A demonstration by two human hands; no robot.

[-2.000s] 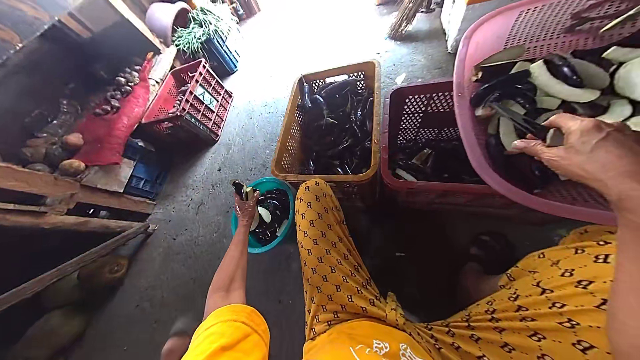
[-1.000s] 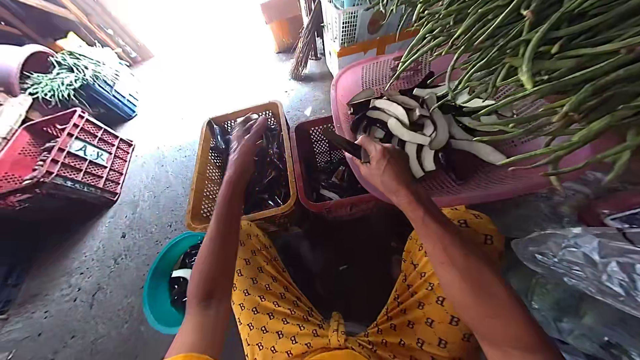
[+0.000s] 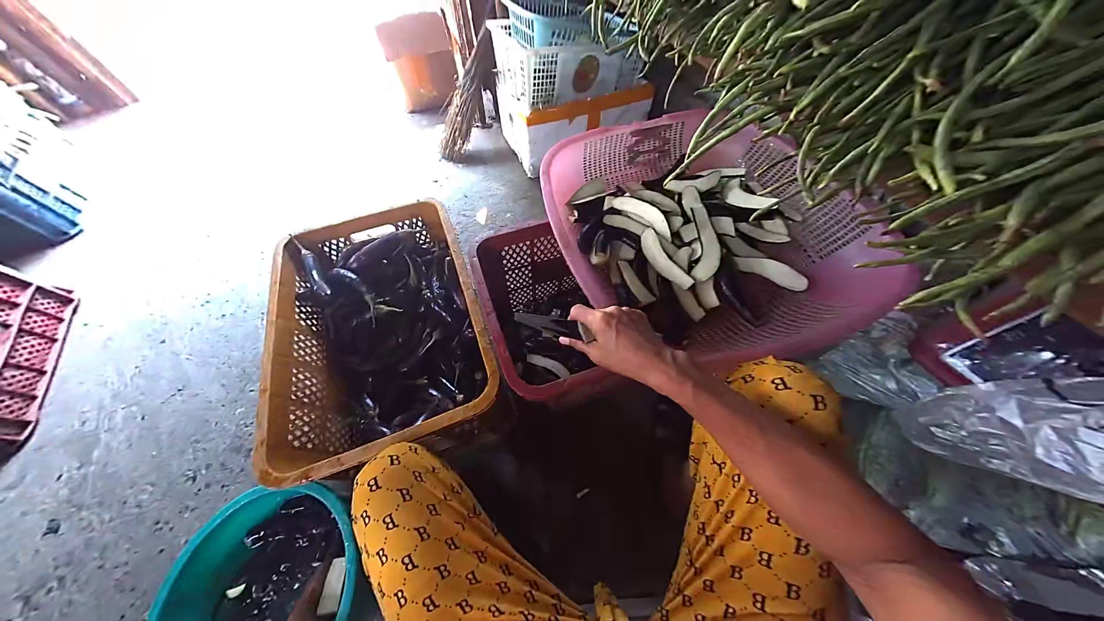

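My right hand (image 3: 625,341) is closed around a knife (image 3: 543,323), whose blade points left over the dark red crate (image 3: 552,392). Pieces of eggplant lie in that crate. Whole dark eggplants (image 3: 388,319) fill much of the mustard-coloured crate (image 3: 267,371) to its left. Only a small part of my left hand (image 3: 308,601) shows, low in the teal basin (image 3: 194,552), beside a pale cut piece of eggplant (image 3: 332,586); its fingers are hidden. Dark eggplants also lie in this basin. Cut eggplant pieces (image 3: 660,254) are heaped in the pink perforated basket (image 3: 565,190).
Long green beans (image 3: 940,129) hang over the pink basket from the upper right. Plastic-wrapped produce (image 3: 1009,440) lies at the right. A broom (image 3: 466,108) and stacked containers (image 3: 561,78) stand behind. A red crate (image 3: 30,354) sits on the floor at far left.
My left hand has moved from above the mustard-coloured crate down to the teal basin. My right hand, with the knife, has gone from the pink basket's edge to over the dark red crate.
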